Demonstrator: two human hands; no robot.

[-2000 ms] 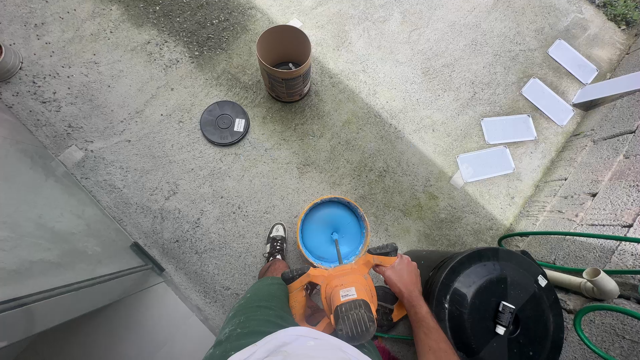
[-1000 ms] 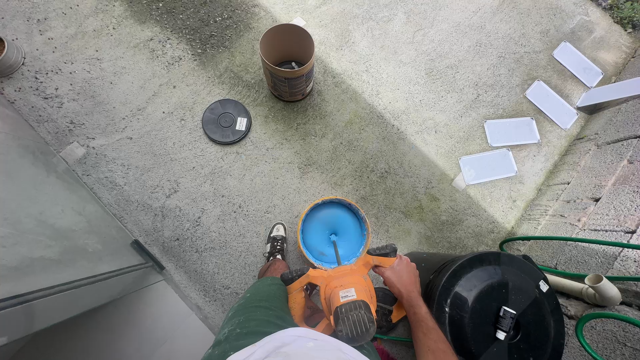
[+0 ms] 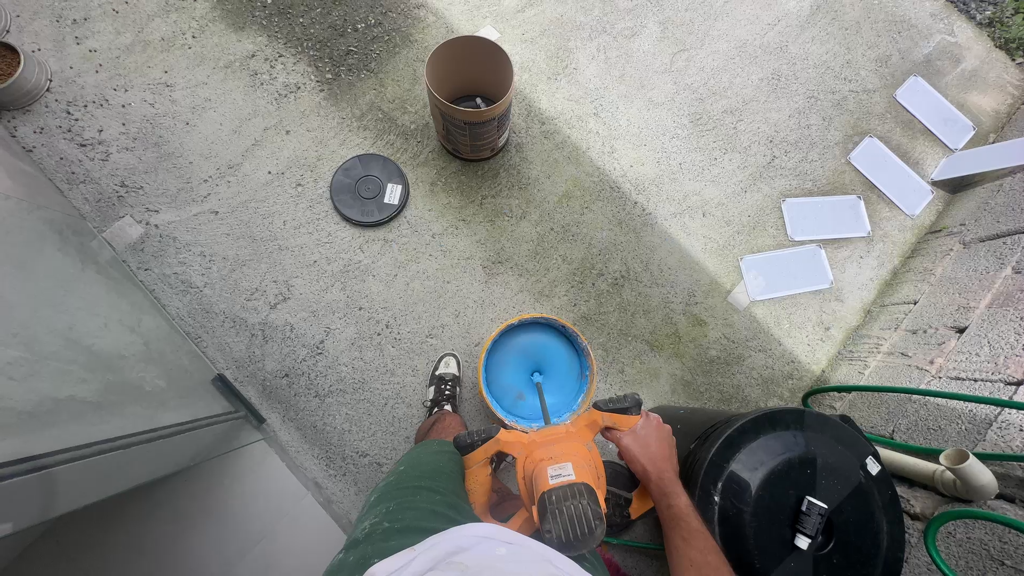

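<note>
My right hand [image 3: 645, 450] grips the right handle of an orange electric paddle mixer [image 3: 560, 472]. The mixer's metal shaft runs down into blue paint [image 3: 524, 360], where a small whirl shows around it. A bucket with an orange rim [image 3: 591, 352] holds the paint and stands on the concrete in front of me. The mixer's left handle with its black grip [image 3: 478, 439] rises beside my thigh. My left hand cannot be made out in this view.
A black lidded drum [image 3: 720, 480] with a small bottle [image 3: 810, 520] stands at the right, near a green hose [image 3: 932, 392] and a plastic pipe [image 3: 968, 472]. A cardboard drum [image 3: 470, 132], black lid [image 3: 369, 189] and white panels [image 3: 826, 218] lie farther off. A glass panel [image 3: 96, 304] is at the left.
</note>
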